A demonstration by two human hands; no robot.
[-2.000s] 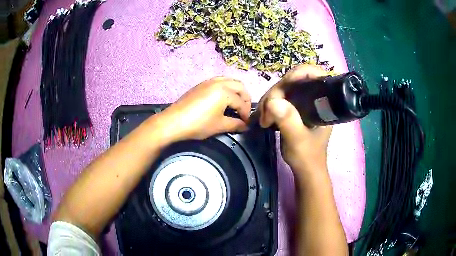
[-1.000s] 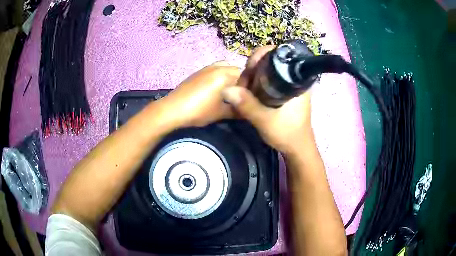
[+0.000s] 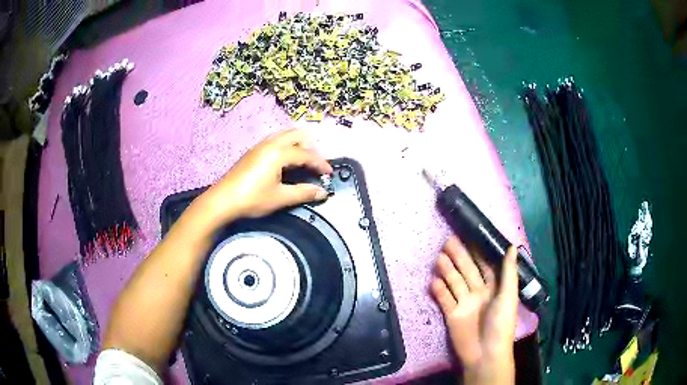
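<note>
A speaker driver with a silvery disc magnet (image 3: pixel 248 280) sits on the square black panel (image 3: pixel 373 263). My left hand (image 3: pixel 260 177) rests over the panel's upper edge, thumb and fingertips around a small silvery terminal piece (image 3: pixel 326 183) near the upper right corner. Whether the piece is fixed there cannot be told. My right hand (image 3: pixel 478 308) is right of the panel, fingers partly spread, with the black electric screwdriver (image 3: pixel 482 227) lying loosely between thumb and fingers. Its bit points up and left, clear of the panel.
A large pile of yellow, silver and black terminal pieces (image 3: pixel 320 71) lies on the pink mat (image 3: pixel 177 113). Red-tipped black leads (image 3: pixel 107 162) and a clear bag (image 3: pixel 64 319) lie left. Another black cable bundle (image 3: pixel 580 218) and crumpled clear wrap (image 3: pixel 640 237) lie on green at right.
My right hand has moved down and right with the screwdriver, off the panel corner. My left fingertips and the small piece now show. The whole view has shifted and tilted.
</note>
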